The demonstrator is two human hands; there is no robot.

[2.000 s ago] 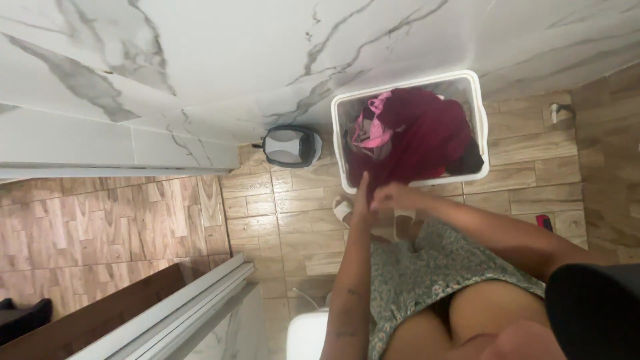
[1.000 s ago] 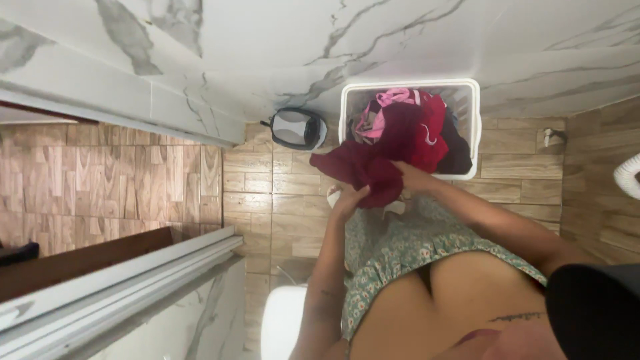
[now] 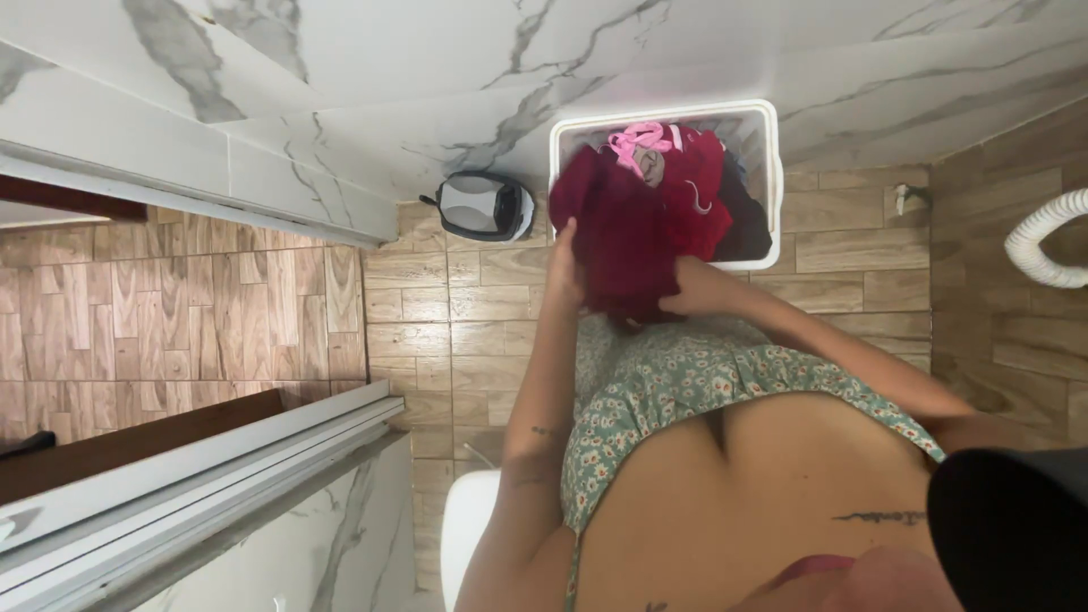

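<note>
A dark maroon cloth [image 3: 625, 234] is stretched between my two hands, over the near left part of a white plastic laundry basket [image 3: 775, 170]. My left hand [image 3: 568, 255] grips its left edge, and my right hand [image 3: 693, 289] has hold of its lower right side. Inside the basket lie a bright red garment [image 3: 701, 200] with a white mark, a pink strappy piece [image 3: 637, 144] and a black garment [image 3: 746, 221]. Parts of my fingers are hidden by the maroon cloth.
Left of the basket, a grey and black lidded bin [image 3: 484, 206] stands by the marble-look wall [image 3: 408, 85]. A white rounded fixture [image 3: 467, 518] is at my lower left, beside a white sliding-door frame [image 3: 212, 476]. A white corrugated hose [image 3: 1050, 242] hangs at far right.
The maroon cloth lay on the pile two seconds ago; it was then lifted toward me and now spreads wider between my hands. More of the red garment shows in the basket.
</note>
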